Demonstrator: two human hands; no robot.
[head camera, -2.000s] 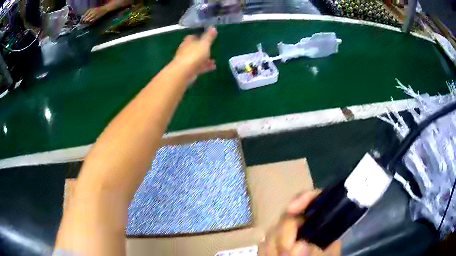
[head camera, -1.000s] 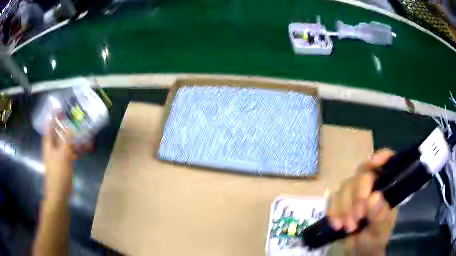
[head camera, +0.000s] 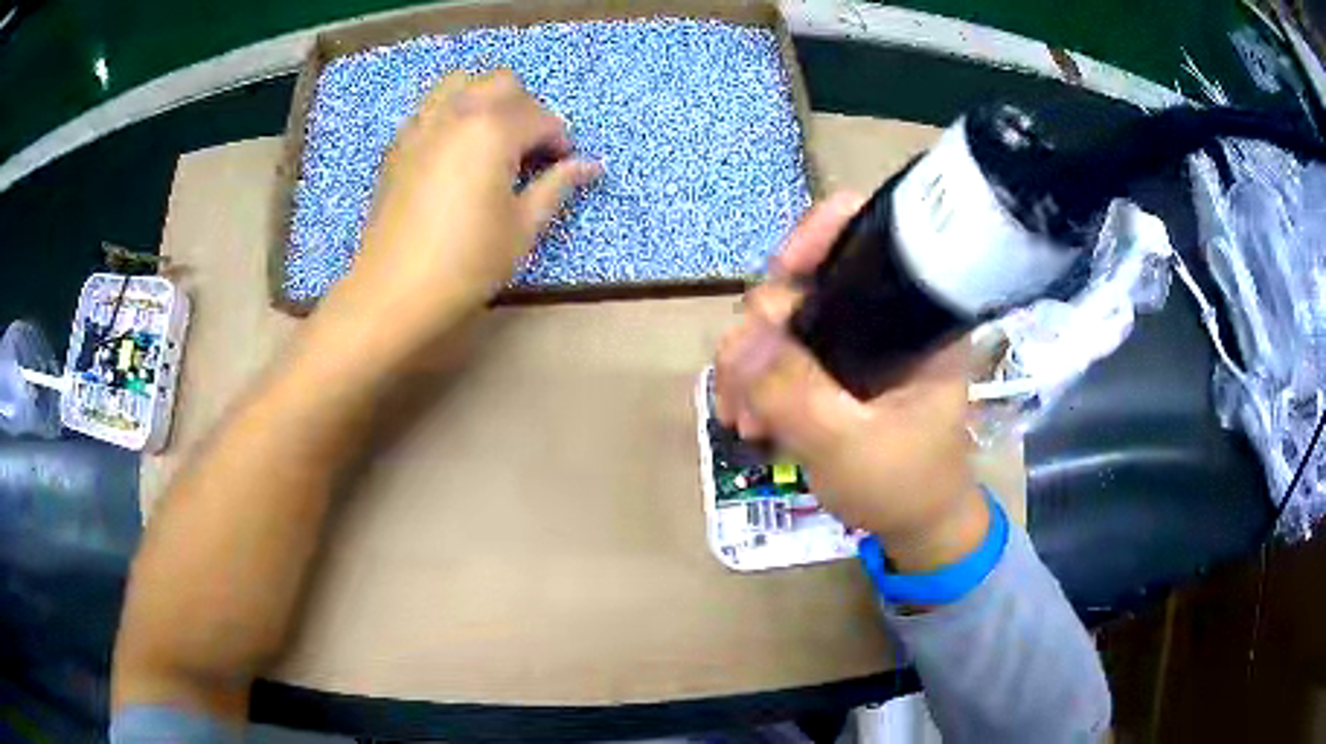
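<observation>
My right hand (head camera: 858, 422) holds the black electric screwdriver (head camera: 873, 291) with its white label band over a white plastic housing (head camera: 785, 545) on the cardboard. The hand hides the driver's tip and part of the green circuit board (head camera: 742, 480) inside. My left hand (head camera: 487, 160) is over the screw tray (head camera: 684, 160), which is full of tiny silver-blue screws. Its thumb and fingers are bent close to the screws; I cannot tell if a screw is between them. A second white housing (head camera: 167, 364) with a board lies at the left edge of the cardboard.
The cardboard sheet (head camera: 509, 567) lies on the dark bench (head camera: 1149, 494). A bagged white cable (head camera: 1083, 334) lies right of the near housing. A heap of white strips (head camera: 1280, 305) is at far right. The green conveyor (head camera: 175, 51) and its pale rail run along the back.
My left hand has set down the second housing at left and moved to the screw tray. The driver is now more upright over the near housing. The view has tilted down.
</observation>
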